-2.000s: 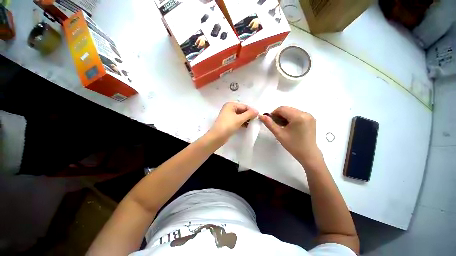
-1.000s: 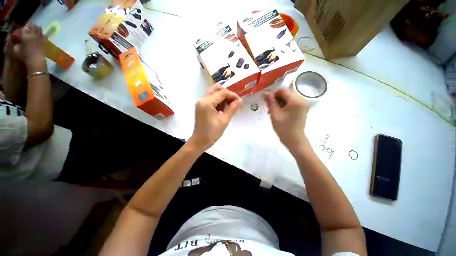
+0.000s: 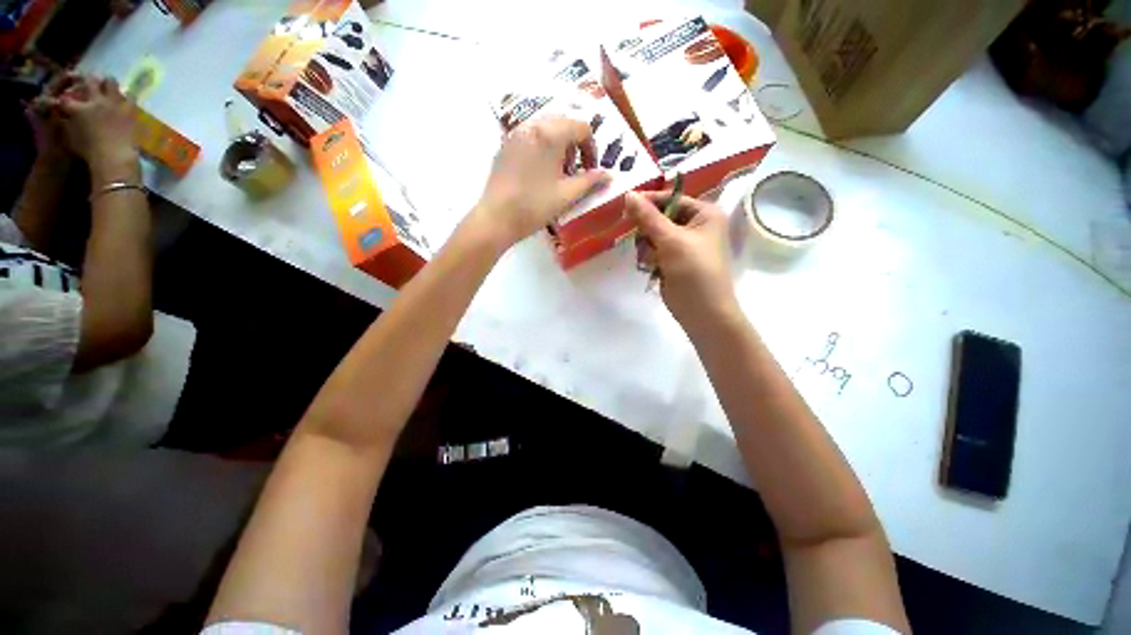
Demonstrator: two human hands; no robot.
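Note:
My left hand (image 3: 542,174) is on the near left retail box (image 3: 581,84), over its white printed face, fingers bent; whether it grips the box or a bit of tape I cannot tell. My right hand (image 3: 685,238) holds a slim dark tool, likely the utility knife (image 3: 674,199), with its fingertips at the box's near right edge. Another retail box (image 3: 688,106) stands close on the right. A white tape roll (image 3: 790,213) lies right of my right hand. A whitish tape strip (image 3: 678,444) shows faintly at the table's front edge.
More orange boxes (image 3: 360,205) stand at the left, beside a yellowish tape roll (image 3: 254,164). A smartphone (image 3: 981,416) lies at the right. A brown carton (image 3: 868,62) stands at the back. A co-worker's hands (image 3: 93,118) are at the far left.
Both hands have moved up from the table's front area to the retail boxes. My left hand now lies over the left box. The view has shifted left, bringing the co-worker in.

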